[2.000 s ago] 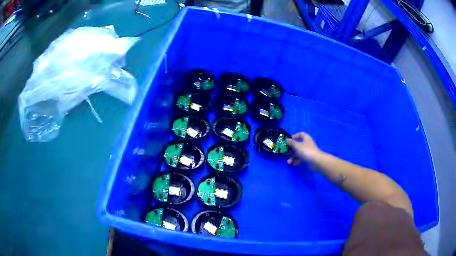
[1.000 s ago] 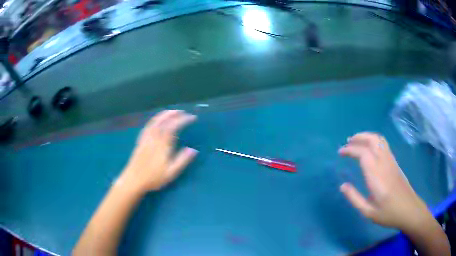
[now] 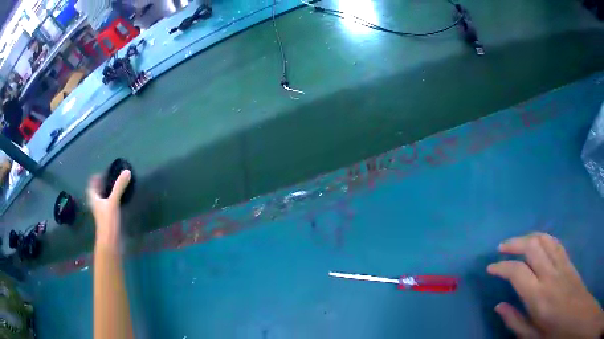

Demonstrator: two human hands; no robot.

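Note:
My left hand (image 3: 109, 195) is over the green conveyor at the left, blurred, with thumb and fingers around a round black housing (image 3: 120, 180). Another black housing (image 3: 64, 208) with some green inside stands on the conveyor to its left. A screwdriver (image 3: 427, 284) with a red handle and silver shaft lies on the blue-green bench, its tip towards the left. My right hand (image 3: 546, 291) is at the lower right above the bench, right of the screwdriver, fingers curled apart and empty, partly cut off by the edge.
The green conveyor (image 3: 265, 145) runs behind the bench (image 3: 265, 285). Black cables (image 3: 397, 30) lie on it at the top, and a dark tangled bundle (image 3: 28, 242) at the far left. A clear plastic bag (image 3: 596, 155) is at the right edge. Red stools (image 3: 117, 36) stand beyond the line.
The view has moved from the blue bin to the bench and conveyor. My left hand has gone from above the bench to a housing on the conveyor. My right hand is still empty.

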